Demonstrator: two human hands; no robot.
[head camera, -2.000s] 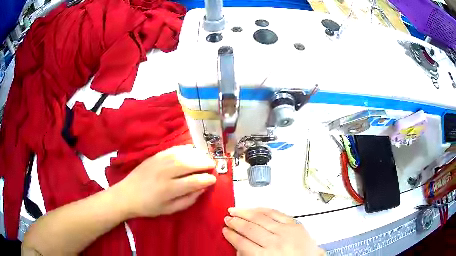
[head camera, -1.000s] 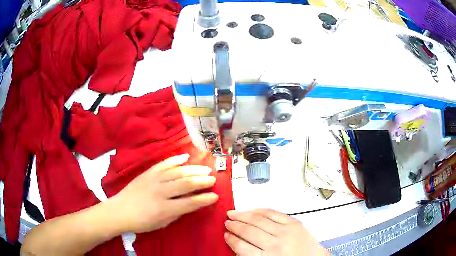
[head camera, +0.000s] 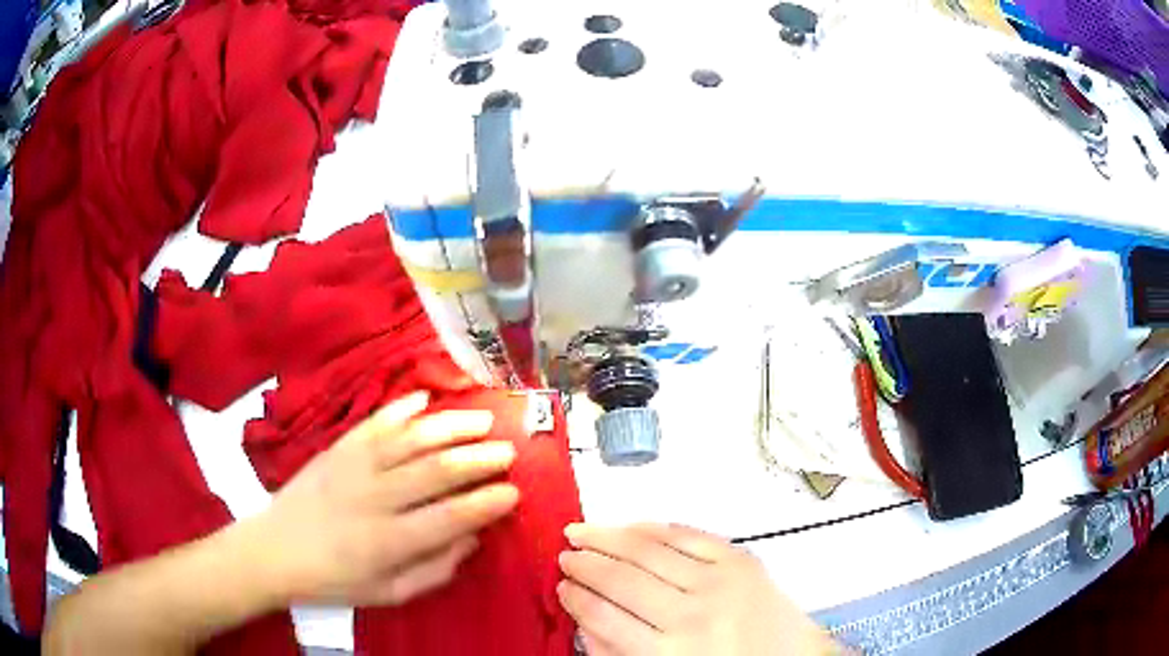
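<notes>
Red knit fabric (head camera: 519, 564) runs under the needle area of a white sewing machine (head camera: 795, 141) and hangs over the front edge. My left hand (head camera: 385, 506) lies flat on the fabric, fingers slightly spread, left of and below the needle. My right hand (head camera: 686, 590) rests at the fabric's right edge, its fingertips on that edge; whether it pinches the cloth cannot be told. A small pale tag-like piece (head camera: 540, 411) with a dark mark sits beside the needle area. The presser foot is mostly hidden behind the machine head.
A large heap of red pieces (head camera: 116, 231) lies at the left, with a dark strip (head camera: 151, 336) among it. Right of the needle are a tension knob (head camera: 628, 433), a black phone (head camera: 959, 417), coloured loops (head camera: 885, 410) and an orange-red can (head camera: 1131, 433). A measuring strip (head camera: 949, 609) follows the front edge.
The view has shifted, so the machine head appears further left. The pale piece now shows right of the needle instead of below it. My left hand has slid down from the needle with the fabric.
</notes>
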